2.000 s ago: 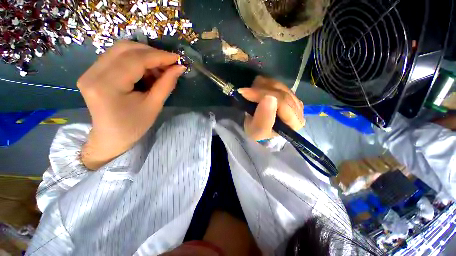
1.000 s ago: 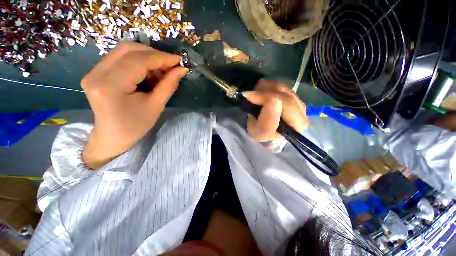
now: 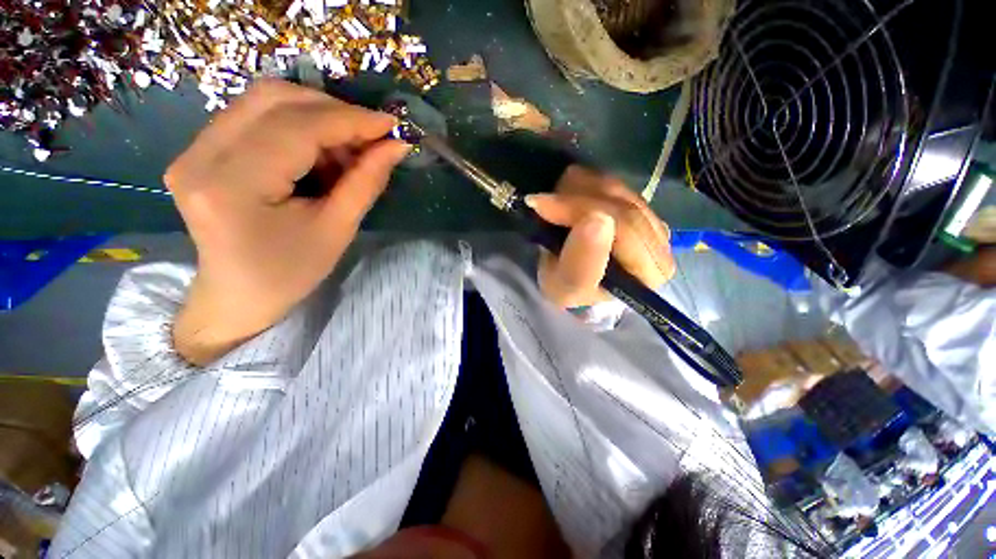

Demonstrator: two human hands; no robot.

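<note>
My left hand [image 3: 289,202] is bare and pinches a tiny shiny dark-silver workpiece [image 3: 405,130] between thumb and forefinger. My right hand [image 3: 601,235] grips the soldering iron [image 3: 653,306] like a pen, its silver shaft slanting up and left. The iron's tip is at the workpiece; whether they touch is too small to tell. A round clear-grey fixture [image 3: 429,147] lies beneath, partly hidden. Thin solder wire [image 3: 82,180] runs from the left edge towards my left hand and is hidden behind it.
Gold-white parts [image 3: 295,38] and dark red parts [image 3: 55,55] are piled at upper left. Tan scraps [image 3: 516,110] lie near the tan pot [image 3: 631,74]. A black fan [image 3: 775,115] with wire guard is on the right. Another person's striped sleeve [image 3: 928,328] is at the right edge.
Both hands keep nearly the same pose, with the iron still at the workpiece. The pot and fan have shifted slightly right in the picture, and the pile slightly left.
</note>
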